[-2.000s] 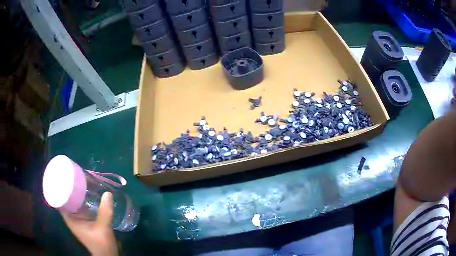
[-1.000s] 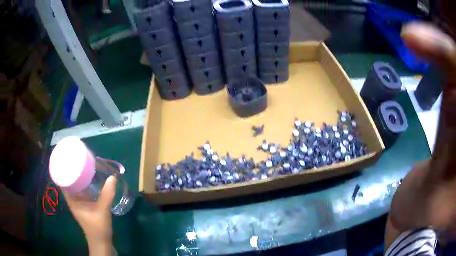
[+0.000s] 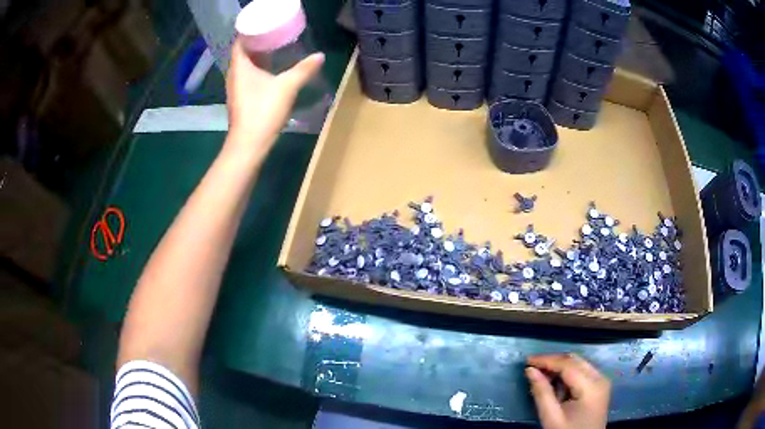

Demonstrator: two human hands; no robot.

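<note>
My left hand (image 3: 262,96) is closed around a clear drinking bottle (image 3: 304,88) with a pink lid (image 3: 273,23), held upright near the tray's far left corner. My right hand (image 3: 570,392) is over the bench's near edge, fingers curled; I cannot tell whether anything is in it. The cardboard tray (image 3: 495,307) holds a heap of small dark inserts with pale discs (image 3: 449,260) along its near side. One dark housing (image 3: 522,138) stands open side up with its central post showing. A lone insert (image 3: 525,202) lies in front of it.
Stacked housings (image 3: 457,54) stand at the tray's far side. The neighbour's housings (image 3: 735,260) are right of the tray. Red scissors (image 3: 107,233) lie at the left of the green bench (image 3: 176,167). A pale metal upright (image 3: 214,29) is behind the bottle. A small dark strip (image 3: 644,362) lies in front.
My left hand has carried the bottle up and away, towards the metal upright. My right hand, raised at the right a second ago, is now low at the bench's near edge. The view has shifted left.
</note>
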